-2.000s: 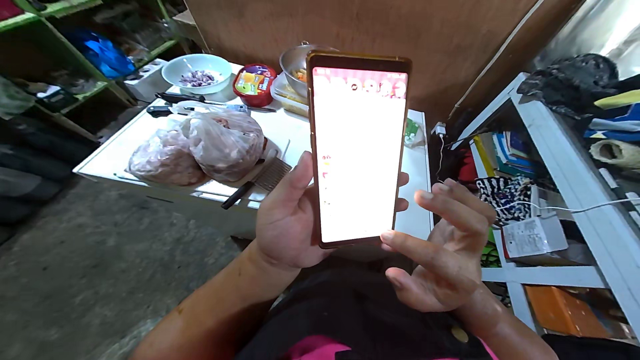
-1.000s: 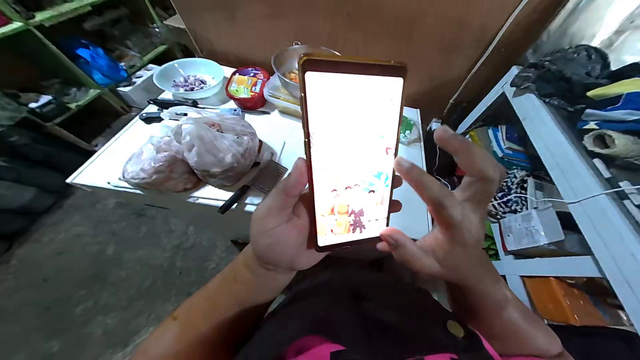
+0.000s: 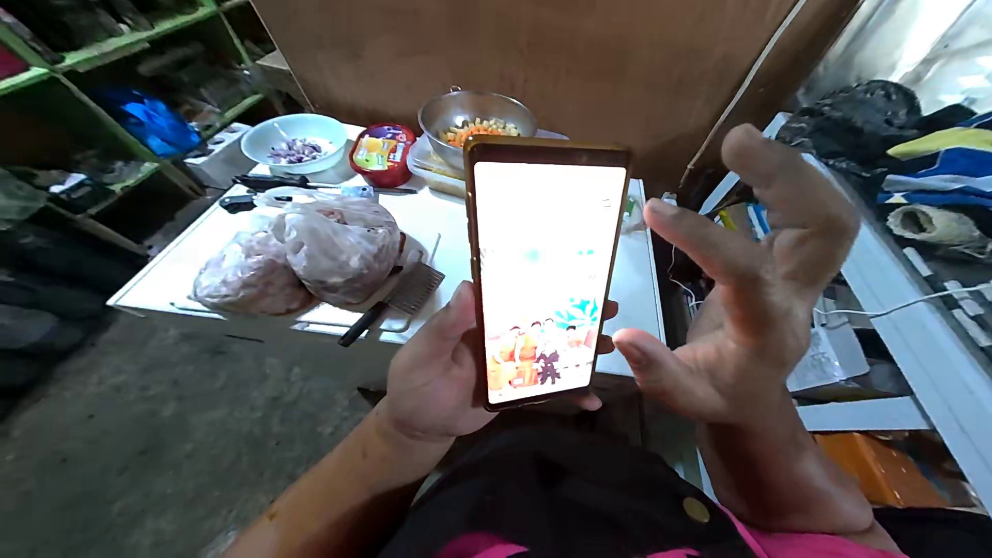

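My left hand (image 3: 438, 372) holds a smartphone (image 3: 546, 271) upright in a brown case, its lit screen overexposed with a picture in the lower part. Just right of the phone, my right hand (image 3: 744, 294) is raised with its fingers apart and nothing in it. Beyond the phone, on a white table, lie two plastic bags of what looks like raw meat (image 3: 341, 244). A grater with a black handle (image 3: 415, 291) rests beside them. Behind are a pale bowl of chopped purple onion (image 3: 294, 147), a red container (image 3: 382, 155) and a metal bowl of diced vegetables (image 3: 474, 124).
The white table (image 3: 170, 260) stands against a brown wooden panel (image 3: 581, 70). Green shelves (image 3: 139, 39) with a blue bag (image 3: 151, 124) are at the left. A grey metal rack (image 3: 891, 294) with cloths, a black bag and a white cable is close on the right.
My right hand has moved from the phone's lower right edge, its fingers now raised and spread. The screen's display has changed from a mostly white page to one with a picture. My left hand still holds the phone.
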